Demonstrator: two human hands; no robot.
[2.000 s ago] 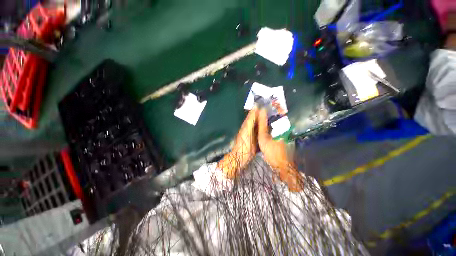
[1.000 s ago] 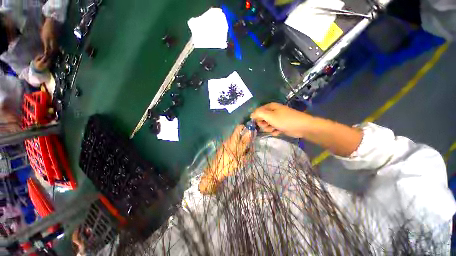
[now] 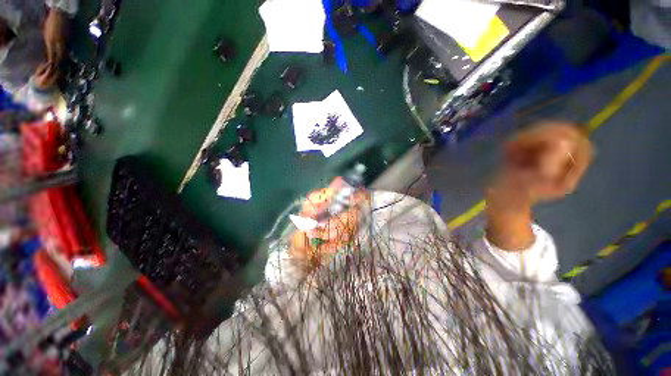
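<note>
My left hand (image 3: 331, 220) is low in the middle, closed around a greyish tool with a white wrap and a green end, which looks like the power screwdriver (image 3: 352, 186). It is partly covered by the fingers and blurred. My right hand (image 3: 548, 161) is raised at the right, over the floor, curled and strongly blurred; whether it holds anything cannot be told. White screw paper (image 3: 305, 132) with a heap of dark specks lies on the green bench. Several small black units (image 3: 274, 105) lie left of it.
A black parts tray (image 3: 158, 220) is at left, red trays (image 3: 66, 224) beyond it. A cream strip (image 3: 228, 110) runs to a white sheet (image 3: 294, 26). Small white paper (image 3: 235, 180) lies near the strip. A dark box with papers (image 3: 460, 26) is upper right. Another person's hands (image 3: 51, 62) show upper left.
My right hand has moved away from my left hand, to the right and up. My left hand has turned, and the white wrap and green end now show. The view has shifted slightly.
</note>
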